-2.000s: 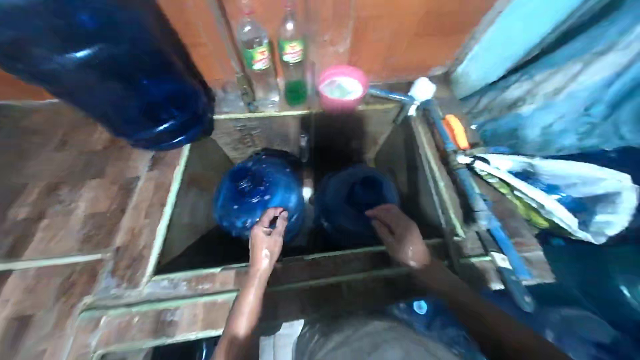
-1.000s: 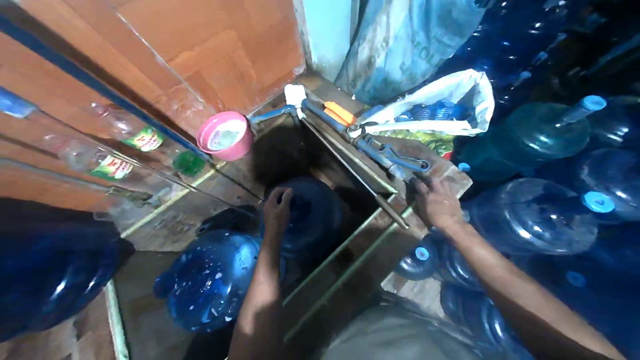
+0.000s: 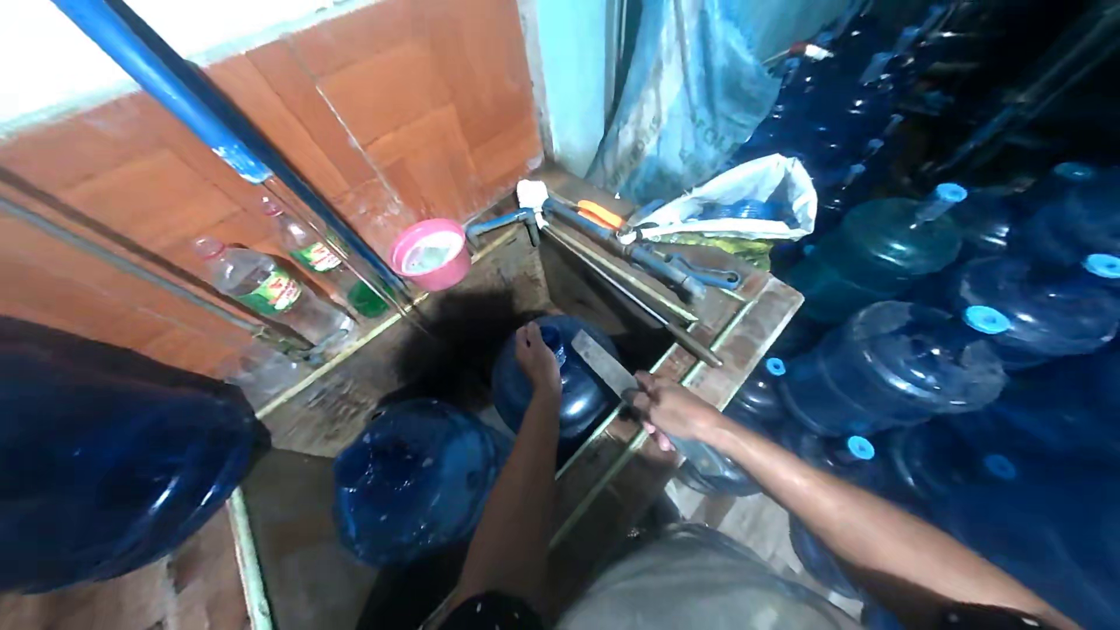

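Observation:
My left hand (image 3: 538, 357) is at the neck of a blue water jug (image 3: 577, 394) that stands in a tiled basin; whether the fingers close around the neck cannot be made out. My right hand (image 3: 669, 407) grips the handle of a knife or similar flat tool. Its broad grey blade (image 3: 604, 360) points up and left, close to the jug's neck. A second blue jug (image 3: 411, 481), wet on top, is in the basin left of my left forearm.
A large blue jug (image 3: 114, 464) is at the far left. Plastic bottles (image 3: 267, 284) and a pink tub (image 3: 430, 254) line the back edge. Pipes (image 3: 612, 241), a metal rod (image 3: 665, 319) and a white sack (image 3: 744, 206) lie right; many capped jugs (image 3: 892, 367) stand beyond.
The right hand has moved from the second jug's neck to the basin's right ledge, and then back toward the jug with a flat blade in it. The view has swung right.

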